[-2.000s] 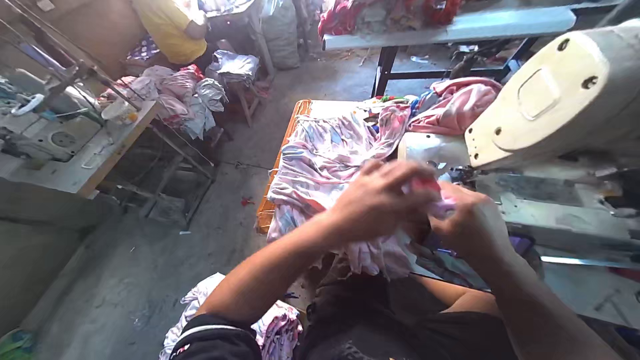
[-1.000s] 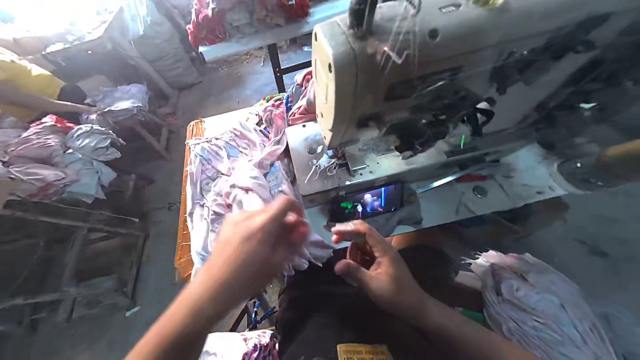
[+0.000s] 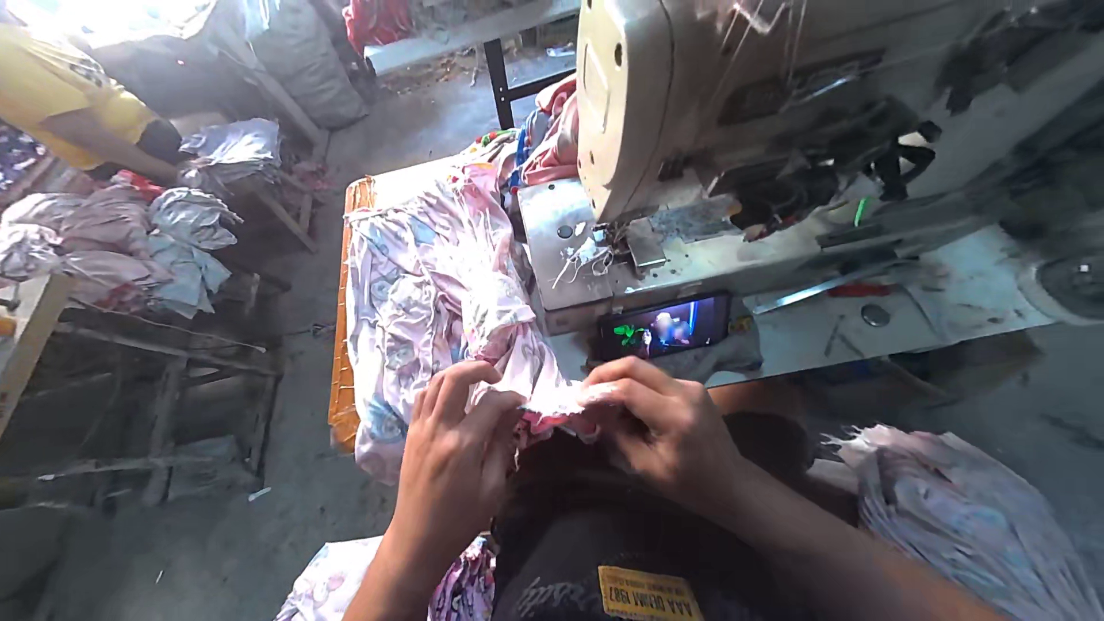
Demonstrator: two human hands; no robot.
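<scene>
My left hand (image 3: 461, 431) pinches the gathered edge of a pale pink printed fabric piece (image 3: 517, 345) above my lap. On the other side, my right hand (image 3: 660, 418) holds the same edge between thumb and fingers, and a short stretch of white and pink cloth spans the gap. The rest of the fabric drapes over a pile of similar printed cloth (image 3: 401, 293) on the orange-edged stand. Just beyond my hands is an industrial sewing machine (image 3: 625, 112), with loose threads lying on its metal bed plate (image 3: 561, 250).
A lit phone (image 3: 664, 328) lies at the machine table's front edge. More fabric bundles lie at the lower right (image 3: 966, 509) and lower left (image 3: 332, 578). At upper left, a person in a yellow shirt (image 3: 78, 103) is beside heaped cloth (image 3: 112, 241). Wooden frames stand at left.
My hands were apart with fingers spread one second ago; now both grip the fabric edge. The view has swung right since two seconds ago.
</scene>
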